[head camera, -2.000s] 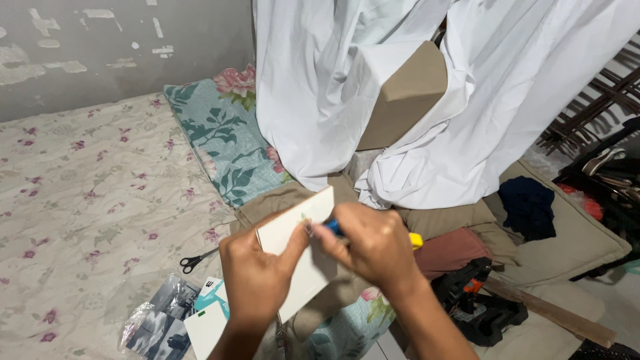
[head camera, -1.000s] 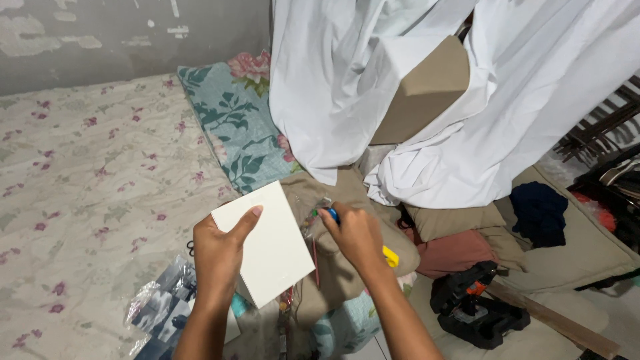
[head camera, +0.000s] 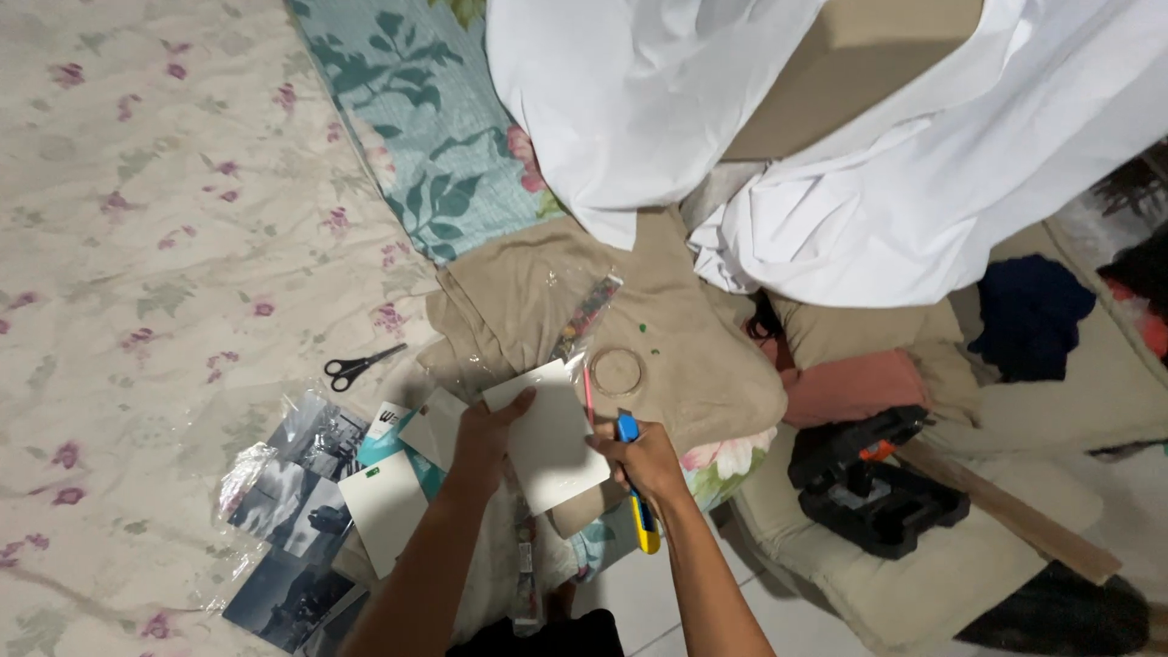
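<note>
My left hand (head camera: 493, 438) grips the left edge of a white rectangular panel (head camera: 552, 447), thumb on its face. In my right hand (head camera: 643, 456) is a blue and yellow utility knife (head camera: 639, 497), its head pointing up, beside the panel's right edge. A clear tape roll (head camera: 617, 371) lies on the brown cloth (head camera: 703, 374) above my right hand, near a thin pink strip (head camera: 588, 394) and a plastic sleeve with colourful contents (head camera: 589, 315). Black scissors (head camera: 360, 367) rest on the floral sheet, left of my left hand. A second white panel (head camera: 383, 511) bears a small green mark.
Black-and-white photo prints (head camera: 292, 511) in clear plastic lie at lower left. An open black tool case (head camera: 867, 493) sits on a beige cushion (head camera: 821, 584) at right, next to a wooden plank (head camera: 1013, 511). White drapery (head camera: 849, 210) hangs over a brown box-like form (head camera: 849, 73).
Two seconds ago both hands were together at the panel's upper edge with the knife; now my right hand is lower, beside its right edge. The view has tilted down.
</note>
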